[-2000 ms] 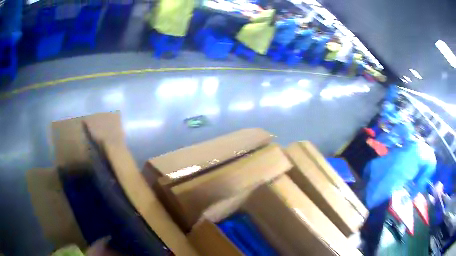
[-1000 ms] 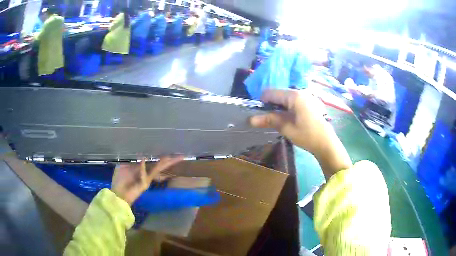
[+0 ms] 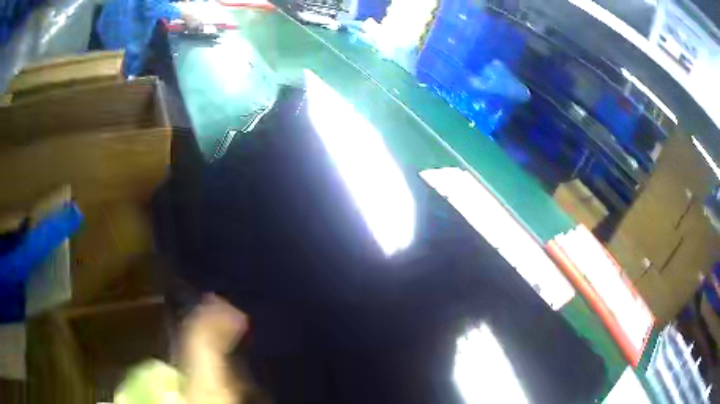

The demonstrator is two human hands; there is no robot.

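Note:
A large glossy black panel fills the middle of the view, over the green bench, and reflects the ceiling lights. My left hand is at the panel's near left edge, blurred, with a yellow sleeve below it; whether its fingers grip the edge cannot be told. My right hand is not in view.
Open brown cartons stand left of the green bench, with blue plastic in one. White strips and a red-edged white piece lie at the right. A person in blue is at the far left.
The view has swung right from the cartons to the bench. The grey-backed unit held in both hands a second ago no longer shows its grey side; a glossy black face is in view.

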